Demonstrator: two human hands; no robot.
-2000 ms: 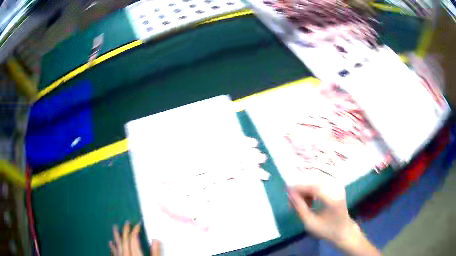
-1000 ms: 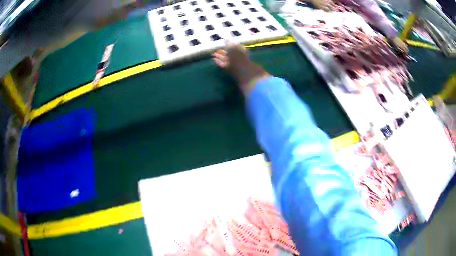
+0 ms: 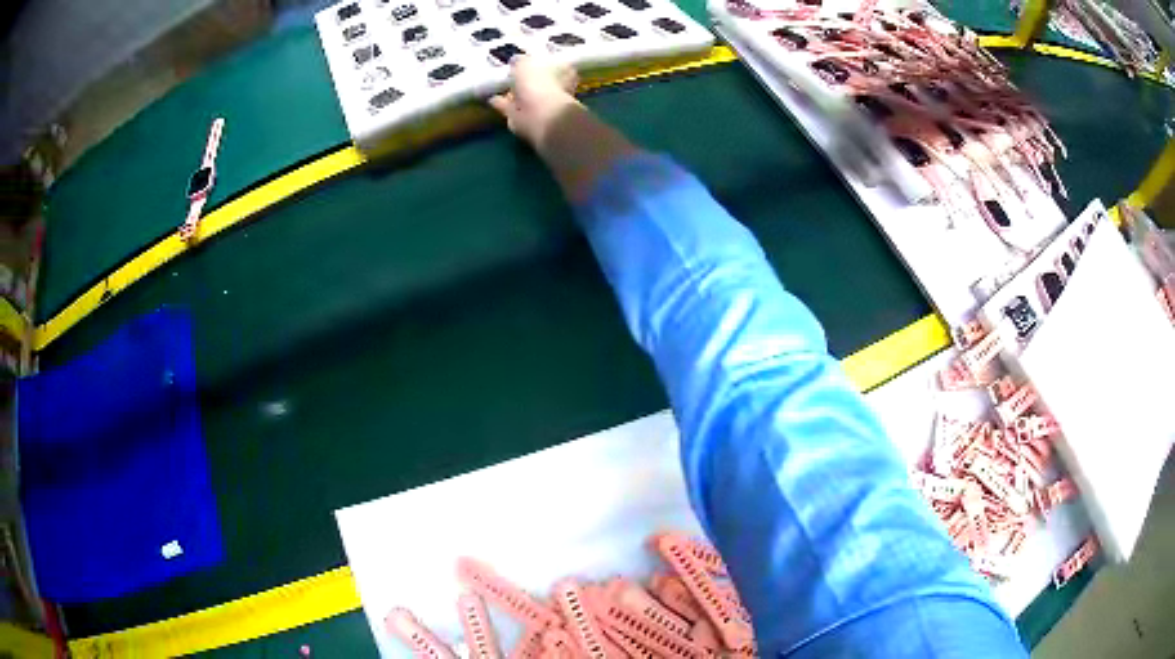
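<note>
My right hand (image 3: 539,101) reaches far forward and holds the near edge of a white foam tray (image 3: 432,116), with its fingertips over the rim by the front row. The tray holds rows of dark watch bodies. My blue sleeve crosses the view and hides part of the strap sheet. My left hand is out of the picture. Long pink strap pieces (image 3: 586,618) lie loose on a white foam sheet (image 3: 515,496) at the bottom.
Strapped watches (image 3: 947,129) crowd a tray at the upper right. Short strap pieces (image 3: 986,483) lie at the right, beside a tilted white slab (image 3: 1108,386). One strapped watch (image 3: 201,180) and a blue mat (image 3: 116,464) are at the left.
My left hand, seen two seconds ago, is out of view. My right hand has gone from near the straps to the far tray's edge. The camera view has shifted.
</note>
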